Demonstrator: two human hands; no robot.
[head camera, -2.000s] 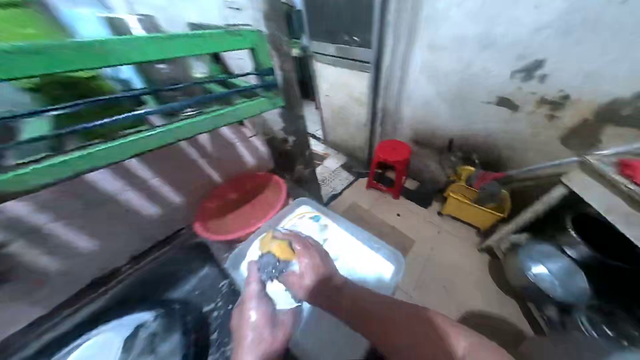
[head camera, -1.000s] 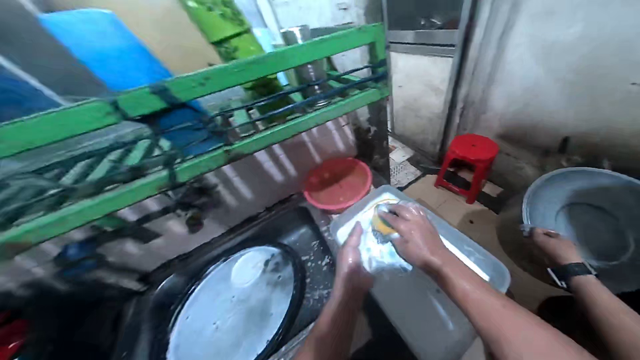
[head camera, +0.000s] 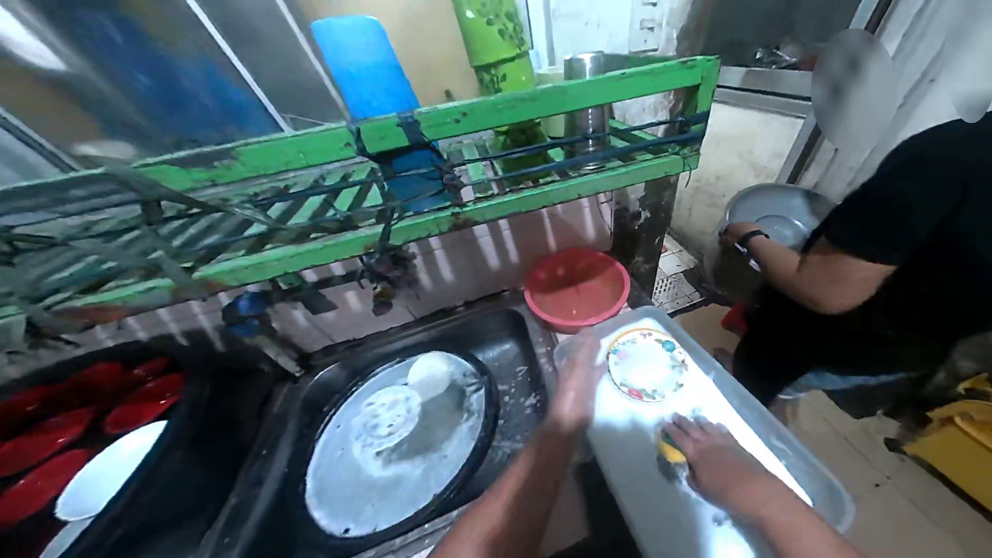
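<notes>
My right hand (head camera: 709, 457) presses on a yellow sponge (head camera: 671, 451) over the translucent plastic tub (head camera: 833, 504). My left hand (head camera: 575, 386), blurred, is at the tub's left edge; whether it holds anything cannot be told. Between and beyond the hands, a white plate with a flowered rim (head camera: 647, 364) lies in the tub. To the left, a round basin of soapy water (head camera: 411, 480) sits in the black sink (head camera: 511, 341), with a small white dish (head camera: 428, 374) in it.
A red plastic basin (head camera: 577, 291) stands behind the tub, below a green wooden rack (head camera: 542, 101). Red dishes (head camera: 46, 438) and a white bowl (head camera: 108, 473) fill the left sink. At right, a person in black (head camera: 914, 209) reaches into a large grey basin (head camera: 775, 213).
The view has swung left. My hands have moved apart; they were close together around the sponge. The other person's body now shows at the right, where one second ago only an arm was visible.
</notes>
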